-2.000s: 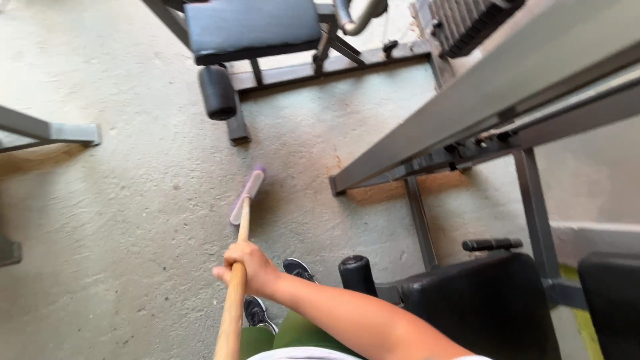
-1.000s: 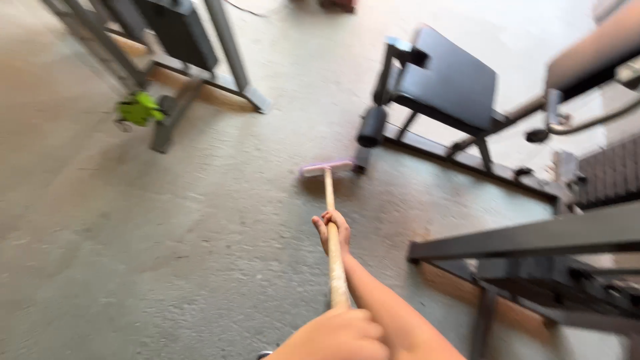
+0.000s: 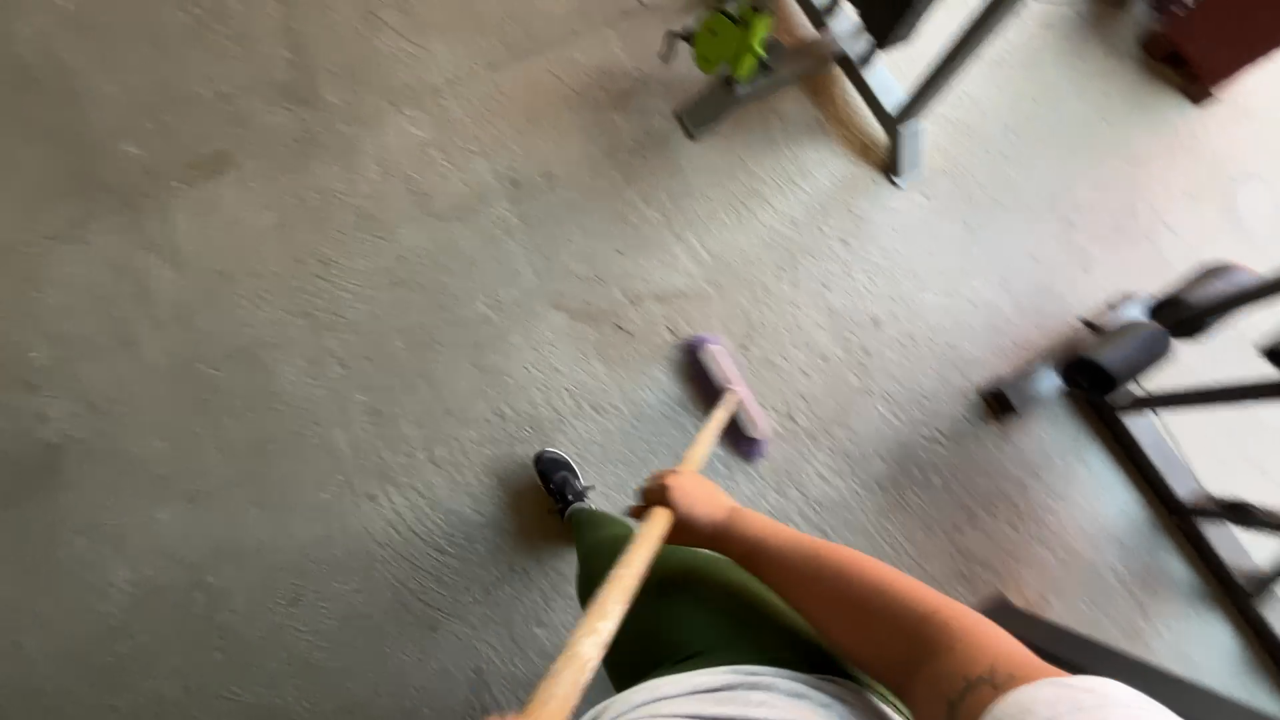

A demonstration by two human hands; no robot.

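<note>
A push broom with a pink and purple head (image 3: 735,400) rests on the concrete floor, its long wooden handle (image 3: 610,600) slanting down to the bottom edge. My right hand (image 3: 685,505) is closed around the handle a short way behind the head. At the bottom edge, a sliver of my left hand (image 3: 503,716) shows against the upper handle; its fingers are out of frame. Left of my right hand is my dark shoe (image 3: 560,478) on the floor.
A gym machine frame (image 3: 905,150) with a bright green object (image 3: 733,45) stands at the top. Another machine with a padded roller (image 3: 1117,357) is on the right. A dark red object (image 3: 1210,45) sits at the upper right.
The view has swung left, away from the black seat. The broom head has turned from roughly crosswise to slanting. My left hand, on the handle in the frame before, is now mostly out of view.
</note>
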